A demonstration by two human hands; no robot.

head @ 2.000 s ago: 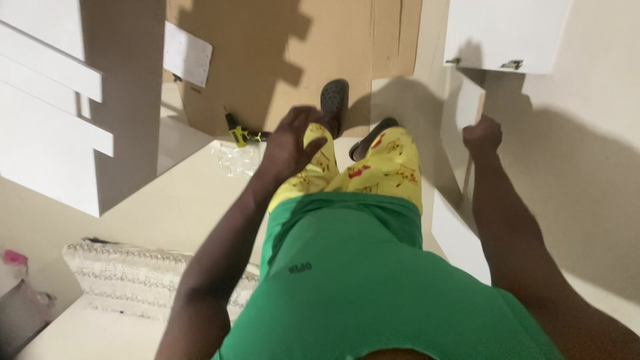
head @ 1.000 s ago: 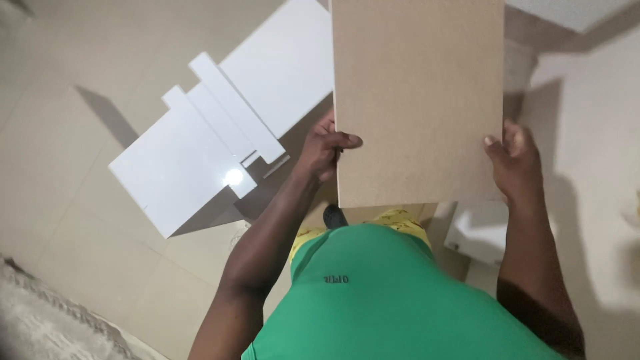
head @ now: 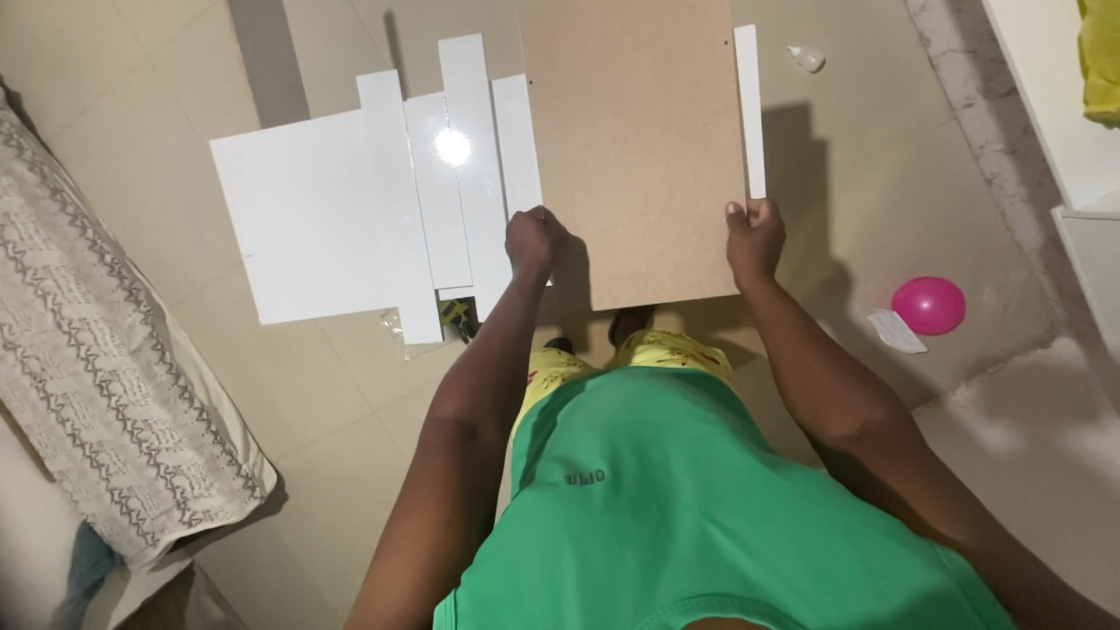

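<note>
A large brown fibreboard panel (head: 639,157) is held up in front of my legs, its top running out of view. My left hand (head: 532,241) grips its left edge near the lower corner, the fingers mostly hidden. On the right edge, my right hand (head: 756,241) grips with the thumb on the brown face. A narrow white strip (head: 751,114) shows along that edge, just above my right fingers. Left of the panel lie white boards (head: 315,219), with narrower white boards (head: 477,157) on and beside them.
A yellow-and-black tool (head: 457,317) lies partly under the white boards, beside clear plastic (head: 398,328). To the right are a small bottle (head: 807,59), a pink ball or balloon (head: 929,305) and a white paper (head: 898,332). A patterned rug or cover (head: 114,350) is at the left.
Two seconds ago neither hand held the brown panel; one second ago both did, and they still do. The view has swung considerably, and the bottle and pink object now show at the right.
</note>
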